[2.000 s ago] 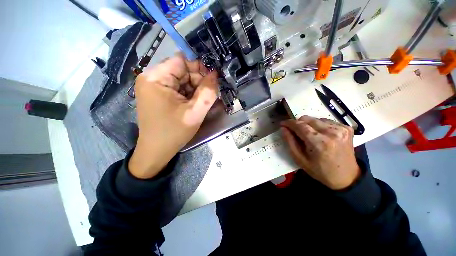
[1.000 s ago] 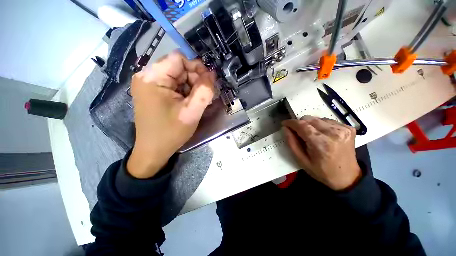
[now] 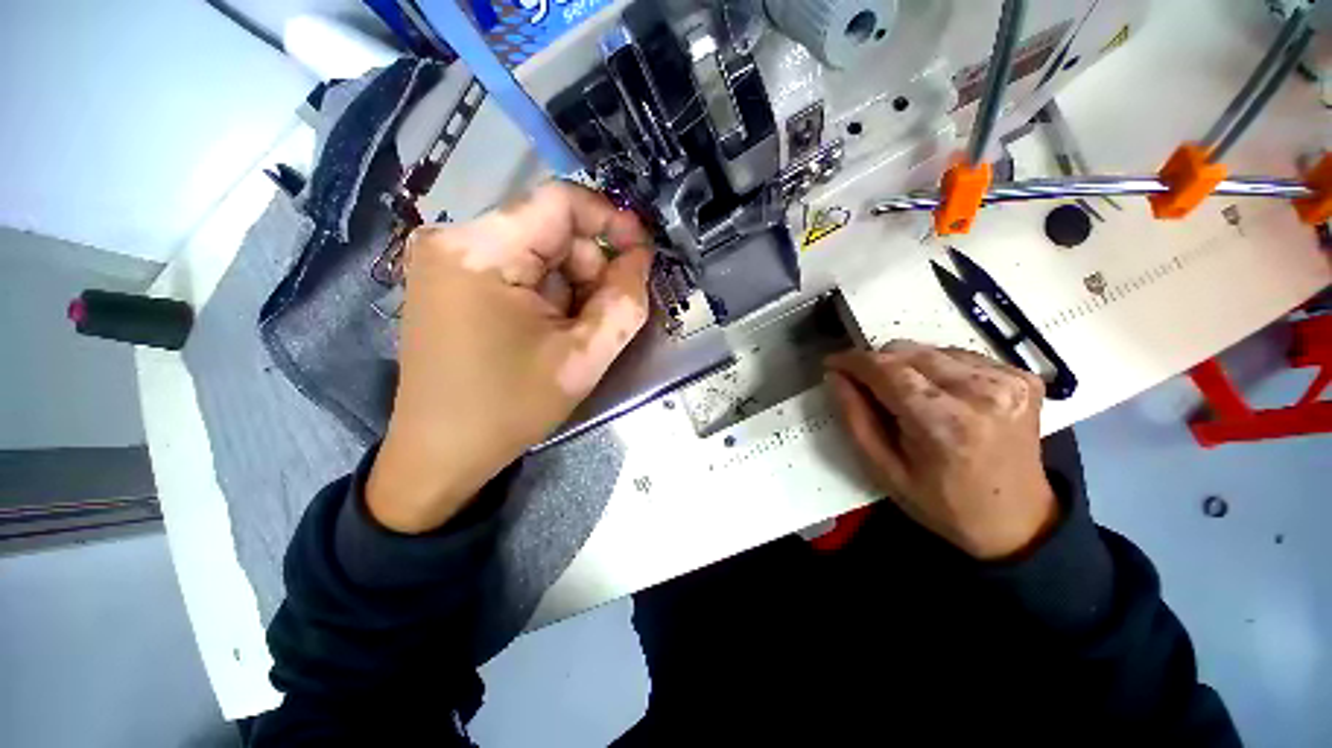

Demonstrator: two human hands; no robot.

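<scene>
My left hand (image 3: pixel 533 300) is at the needle and presser foot area (image 3: pixel 675 285) of the overlock machine, thumb and forefinger pinched together. A thread between them is too fine to make out. My right hand (image 3: pixel 950 424) rests at the right end of the opening at the machine's front, its fingertips together on the edge; whether they hold anything cannot be told. The looper cover (image 3: pixel 723 398) stands open and shows small diagram labels. The smooth metal cloth plate (image 3: pixel 631 383) lies partly under my left hand.
Grey fabric (image 3: pixel 270 395) lies left of the machine. A black thread spool (image 3: pixel 132 319) is at the far left. Black thread snips (image 3: pixel 1005 325) lie right of my right hand. A shiny rod with orange clips (image 3: pixel 963 197) crosses the right side. A red stool (image 3: pixel 1268 383) stands beyond the table edge.
My left hand has dipped slightly down and right, its fingertips still pinched by the needle area. My right hand stays in place. The view has shifted slightly.
</scene>
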